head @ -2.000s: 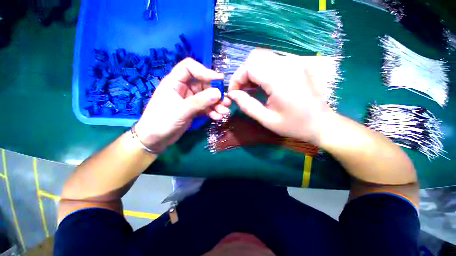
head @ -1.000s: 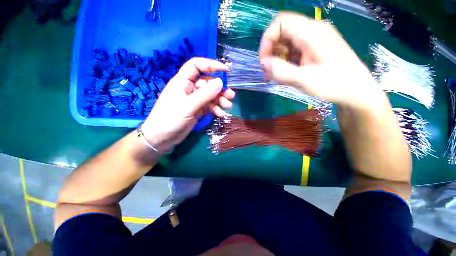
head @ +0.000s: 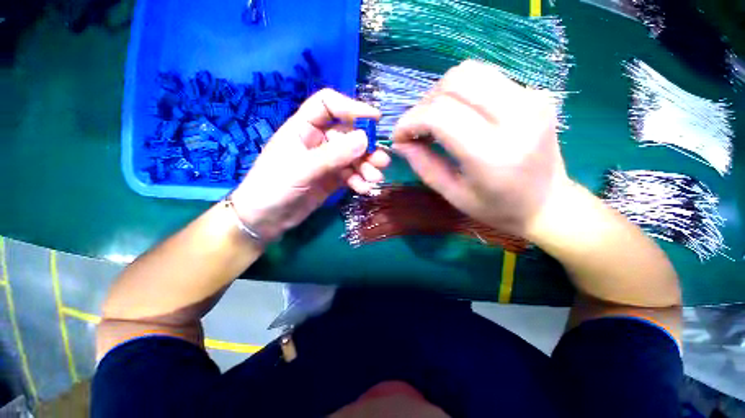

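My left hand (head: 314,159) pinches a small dark-blue connector housing (head: 369,135) between thumb and fingers, held upright. My right hand (head: 470,139) is just right of it, thumb and fingertips together around a thin wire end (head: 387,148) close to the housing's right side. The wire's colour and whether its tip is inside the housing cannot be told. The brown wire bundle (head: 408,214) lies below the hands. The violet-blue wire bundle (head: 392,91) lies behind them, partly hidden by my right hand.
A blue parts tray (head: 128,122) at the left holds a heap of dark-blue housings (head: 216,135) and a wired piece (head: 255,11) at its far end. Green wires (head: 482,37) lie beyond the violet ones. White wires (head: 682,118) and black-and-white streaked wires (head: 666,208) lie at the right.
Since one second ago, my right hand has come back from above the green and violet bundles to the housing. My left hand has stayed nearly in place with the housing.
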